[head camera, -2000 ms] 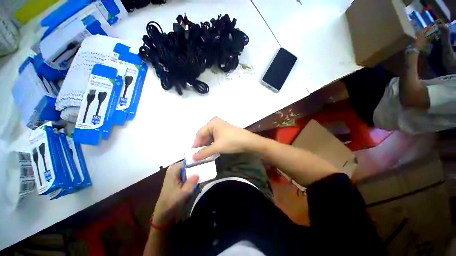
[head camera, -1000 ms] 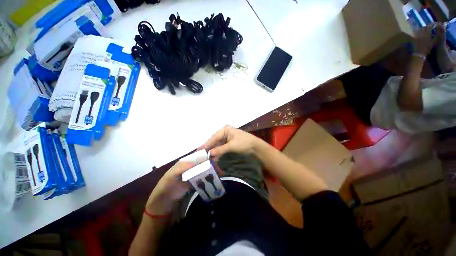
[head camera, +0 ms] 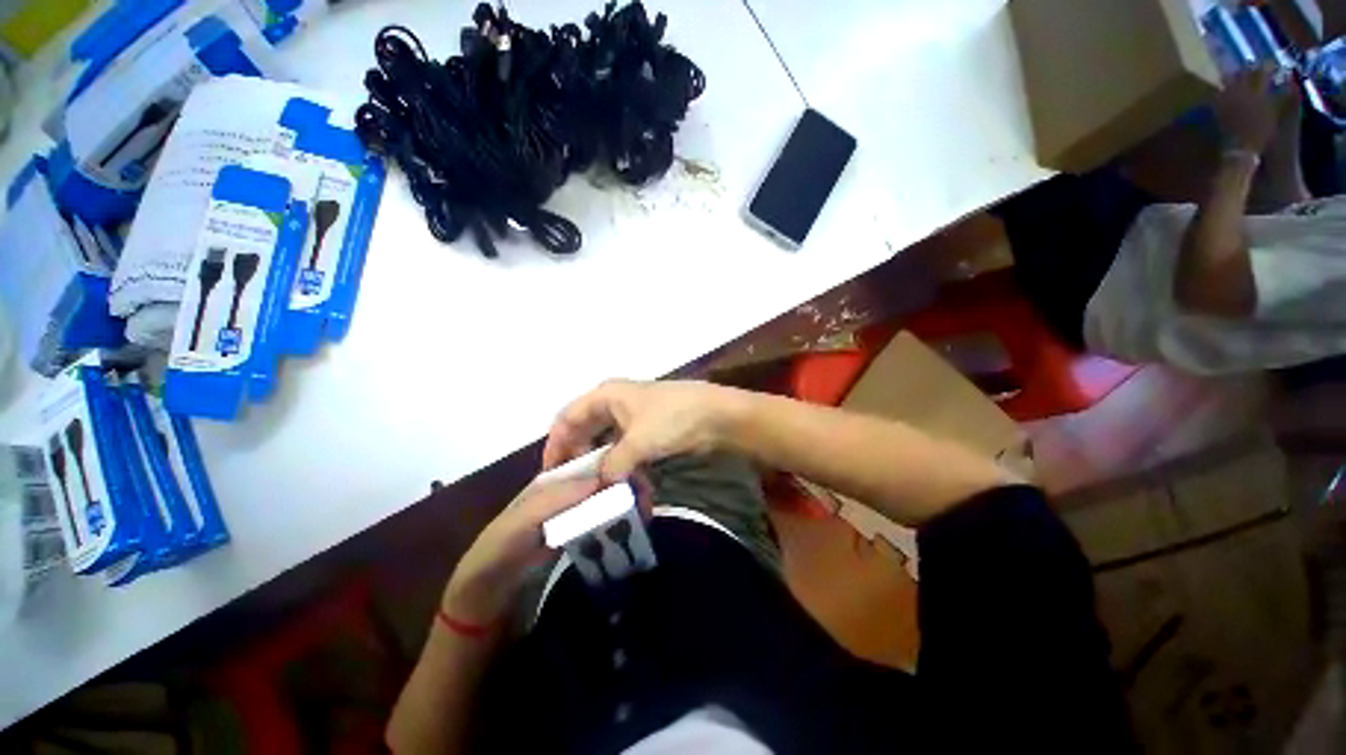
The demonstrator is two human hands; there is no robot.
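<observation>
A small retail box (head camera: 602, 534) printed with two black plugs is over my lap, its white end flap up. My left hand (head camera: 509, 543) holds the box from the left side. My right hand (head camera: 650, 425) is at the box's top end, its fingers on a white flap; whether it grips the flap is hard to tell. A fanned stack of flat box blanks (head camera: 236, 295) lies on the table at left. Closed retail boxes (head camera: 126, 479) stand in a row nearer the table edge. A black cable pile (head camera: 524, 118) lies behind.
A smartphone (head camera: 802, 177) lies right of the cables on the white table (head camera: 443, 369). Loose blank stacks (head camera: 140, 111) are at back left. A brown carton (head camera: 1115, 74) and another person's arm (head camera: 1222, 236) are at right. Cardboard (head camera: 930, 421) and red plastic are below.
The box has turned from flaps facing up to its printed face showing. My right hand has shifted slightly left over its end. The table view has shifted a little left and up.
</observation>
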